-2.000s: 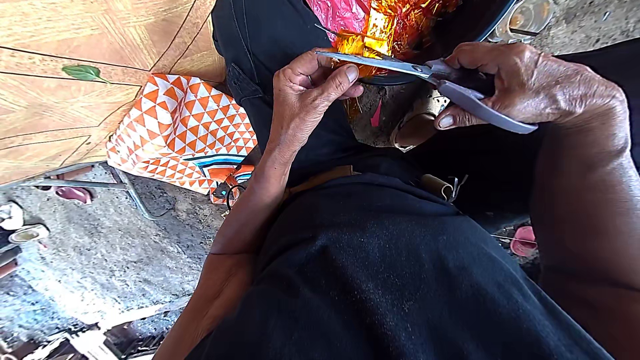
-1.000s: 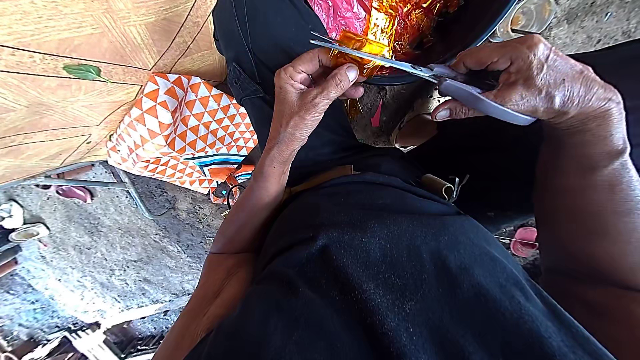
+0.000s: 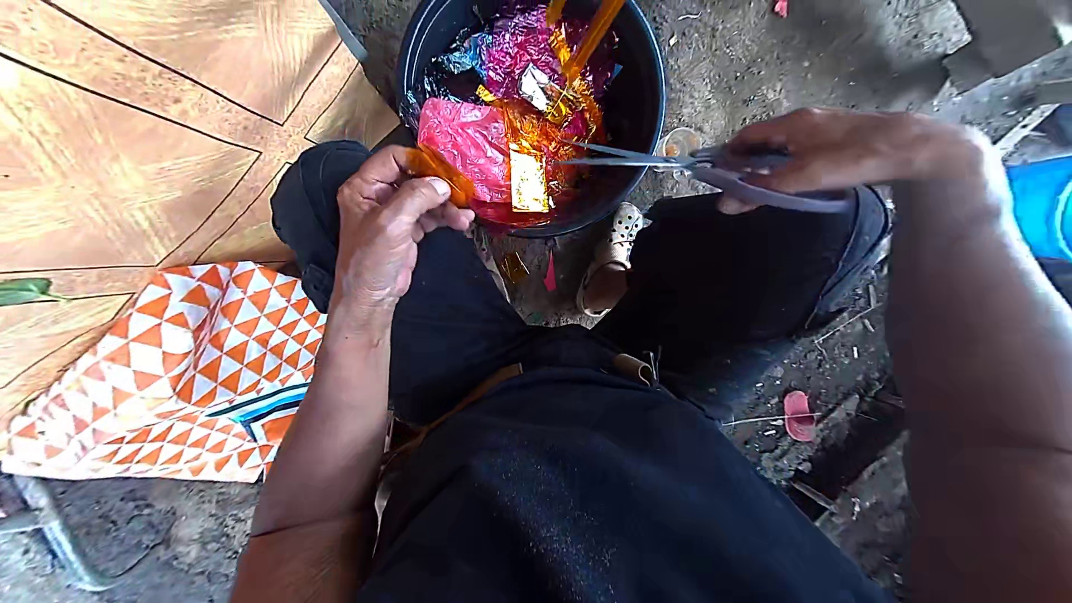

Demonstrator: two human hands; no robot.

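Observation:
My left hand [image 3: 394,213] pinches a folded piece of orange cellophane [image 3: 444,177] between thumb and fingers, at the left rim of a black bucket [image 3: 656,92]. In my right hand [image 3: 804,159] is a pair of scissors [image 3: 712,167] with grey handles, its blades slightly apart and pointing left over the bucket's right side. The blades do not touch the orange piece. Inside the bucket lie crumpled pink plastic film [image 3: 465,142], shiny magenta foil [image 3: 511,54], gold foil [image 3: 528,180] and orange strips [image 3: 596,38].
A table with a wood-patterned top [image 3: 167,126] stands at the left, with an orange-and-white triangle-print cloth [image 3: 226,335] over its edge. A clear plastic cup [image 3: 680,144] is on the ground beside the bucket. Below it is a foot in a beige clog [image 3: 621,239]. A blue object [image 3: 1043,205] lies far right.
The scissors have moved away to the right from my left hand, which still holds orange cellophane. The view has shifted, showing more of the bucket.

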